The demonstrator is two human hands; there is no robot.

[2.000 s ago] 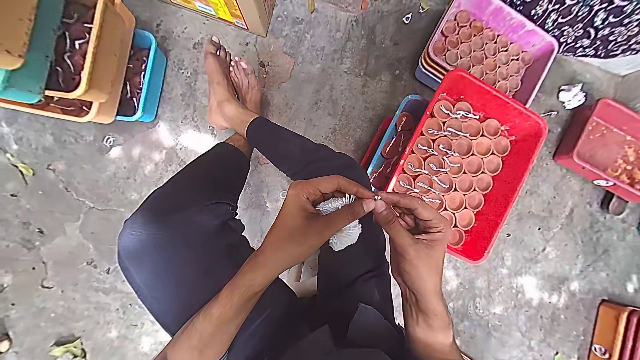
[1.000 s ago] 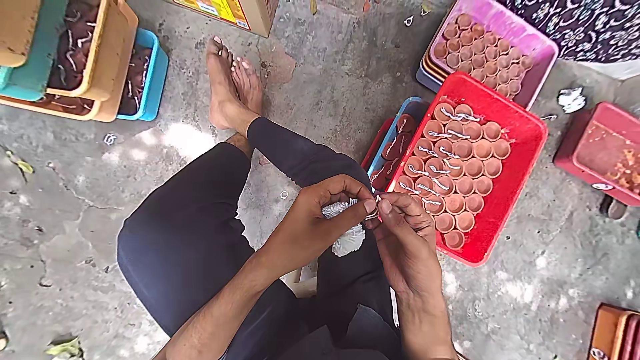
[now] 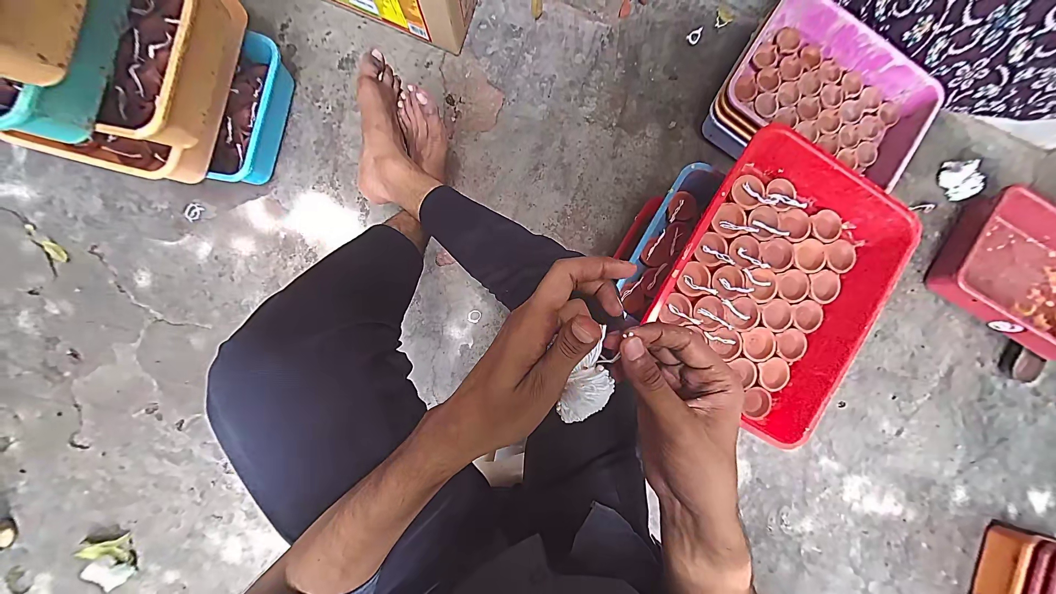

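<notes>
In the head view my right hand [image 3: 689, 396] pinches the end of a white cotton wick [image 3: 609, 358] between thumb and forefinger, beside the near left edge of a red plastic tray [image 3: 858, 346]. Facing it, my left hand [image 3: 536, 355] has its thumb and fingers apart; whether its curled fingers hold anything is hidden. A bundle of white wicks [image 3: 586, 396] lies over my leg, just below and between the hands. Rows of small clay cups [image 3: 775, 314] fill much of the tray. White twisted wicks [image 3: 734, 286] lie in the cups on its left side.
Stacked tubs of wicked cups [image 3: 198, 91] stand at upper left, near a cardboard box [image 3: 450, 21]. A pink tray of clay cups [image 3: 899, 99] is behind the red one, and a blue tray [image 3: 689, 177] sits at its left. A red container [image 3: 998, 247] is at far right.
My left hand's fingers have come away from my right hand's fingertips, where they met a second ago. The red tray has stayed in place.
</notes>
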